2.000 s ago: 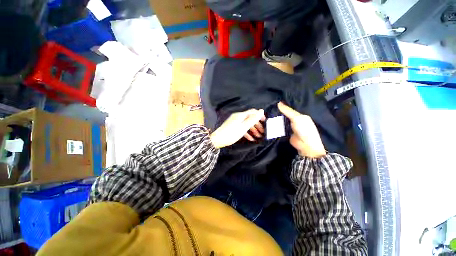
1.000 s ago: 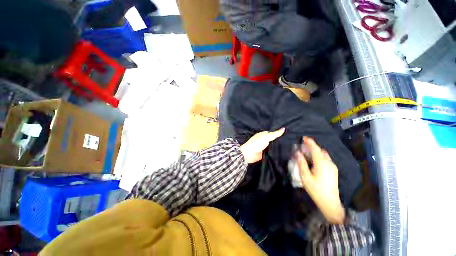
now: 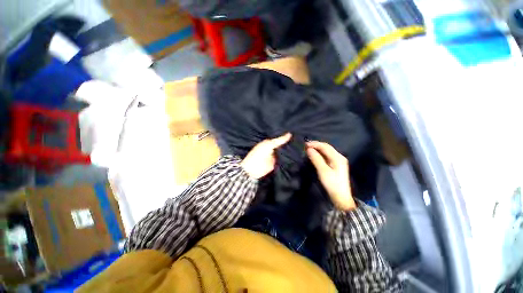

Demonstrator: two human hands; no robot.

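Note:
A dark garment [image 3: 241, 103] lies bunched over my lap and over a brown cardboard box [image 3: 186, 106]. My left hand [image 3: 262, 157] grips a fold of the garment, thumb on top. My right hand [image 3: 331, 171] is just to its right, thumb and fingertips pinched together at the cloth. A tiny dark thing shows at the right fingertips, too small and blurred to name. No white label shows.
White cloth [image 3: 137, 154] lies left of the box. Red stools stand at far left [image 3: 43, 134] and ahead [image 3: 232, 40]. A white table [image 3: 459, 143] with a yellow tape measure [image 3: 378, 46] runs along the right. An open carton [image 3: 74, 220] is at lower left.
The white piece held by my right hand is out of sight. My right hand has come back beside my left, fingertips pinched at the cloth. The view has shifted and turned.

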